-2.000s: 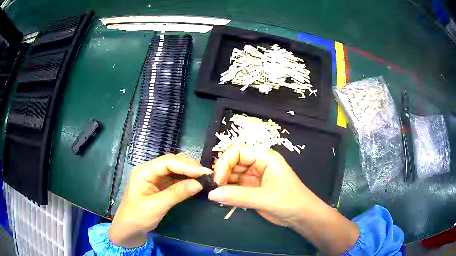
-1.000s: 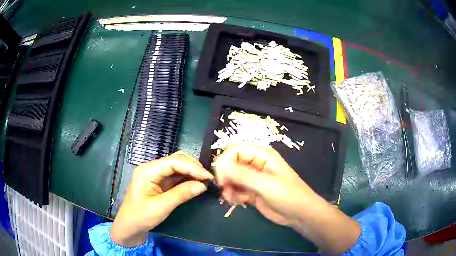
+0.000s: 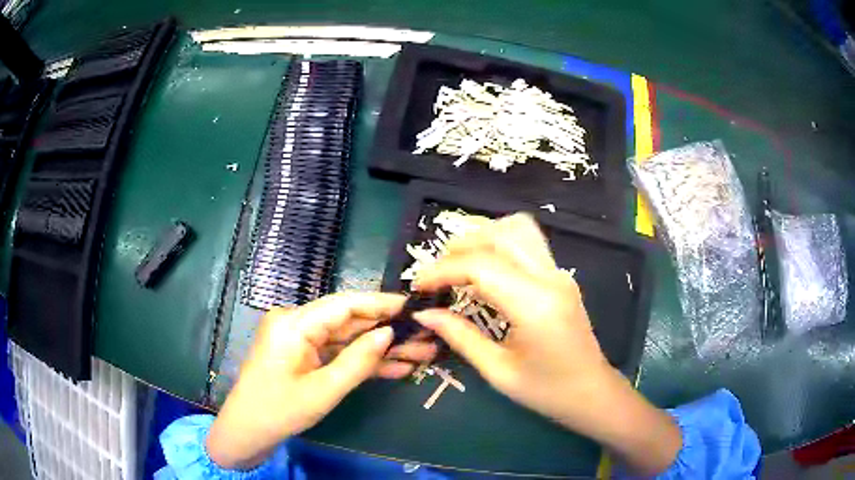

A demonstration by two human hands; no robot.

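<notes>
My left hand point(image 3: 314, 361) holds a small black housing point(image 3: 410, 323) between thumb and fingers, in front of the near black tray. My right hand point(image 3: 516, 323) is at the same housing, thumb and fingertips closed on its right end; any metal piece in them is hidden. Behind the right hand, pale metal strips point(image 3: 450, 228) lie heaped in the near black tray point(image 3: 609, 300). A larger heap of pale strips point(image 3: 502, 127) lies in the far black tray point(image 3: 394, 122). A few loose strips point(image 3: 441, 386) lie on the green surface below the near tray.
A row of black housings point(image 3: 305, 187) stands left of the trays. One loose black housing point(image 3: 165, 255) and a long black compartment tray point(image 3: 70, 197) lie farther left. A large clear bag point(image 3: 708, 248), a thin dark tool point(image 3: 767, 253) and a small clear bag point(image 3: 811, 272) lie right. A white basket point(image 3: 75, 422) is lower left.
My right hand has lifted and turned, its back shifting up and right over the near tray. The left hand's lower fingers now extend under the housing. The loose strips below the tray show more.
</notes>
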